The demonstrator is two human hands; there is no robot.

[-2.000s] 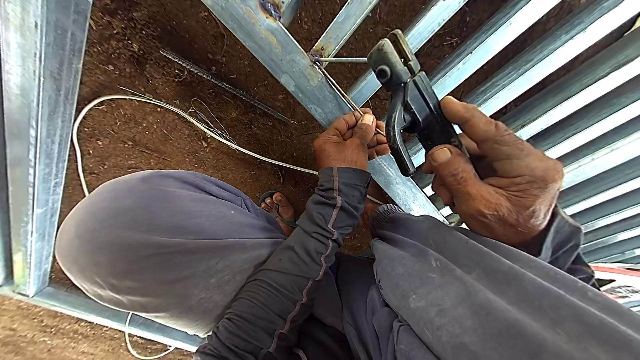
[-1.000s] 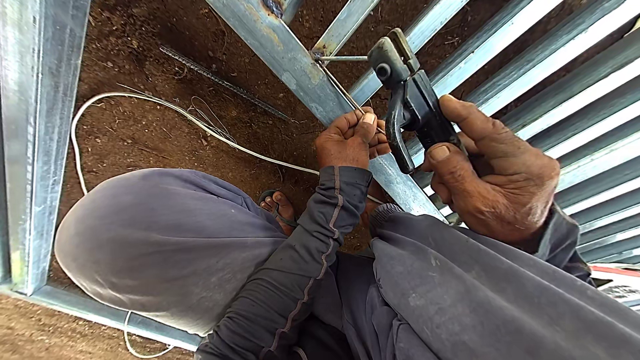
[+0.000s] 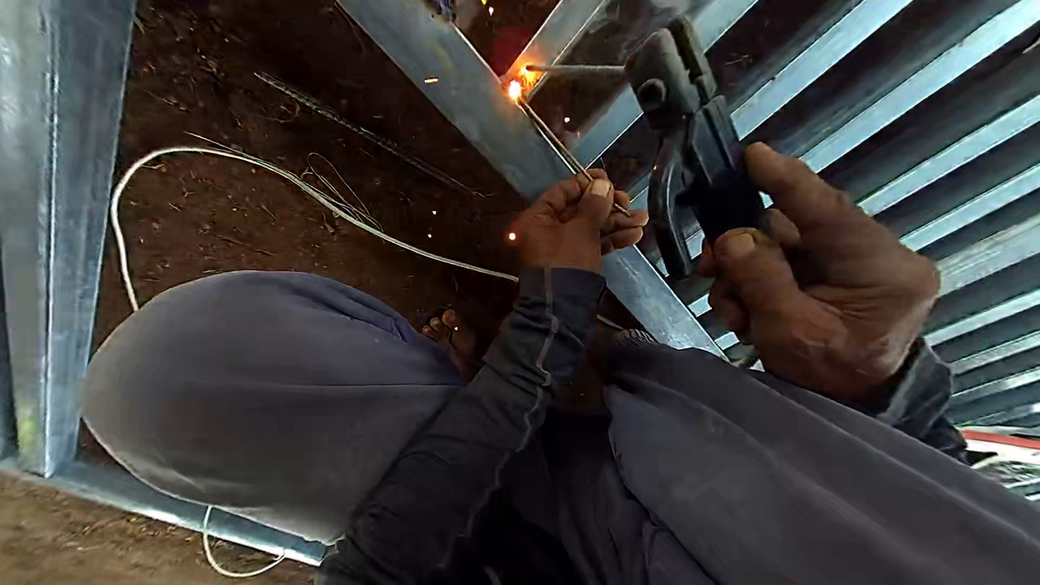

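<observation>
My right hand (image 3: 821, 276) is closed around a black welding electrode holder (image 3: 691, 146). From its jaws a short electrode (image 3: 577, 71) points left to a joint between galvanized steel bars, where a bright orange glow and sparks show. Between the fingertips of my left hand (image 3: 573, 215) are thin metal rods or wires (image 3: 561, 146), whose far end lies at the glow. A wide galvanized steel bar (image 3: 471, 106) runs diagonally beneath the rods and my left hand.
Parallel steel bars (image 3: 959, 154) fill the right side. An upright steel post (image 3: 65, 227) stands at the left, joined to a lower rail (image 3: 268, 536). A white cable (image 3: 390, 236) curves over the soil near a ribbed steel rod (image 3: 366, 134). My bare foot (image 3: 447, 329) shows between my knees.
A bright glow and flying sparks have appeared at the bar joint, where neither earlier frame shows any. Both hands keep their grips and nearly the same positions.
</observation>
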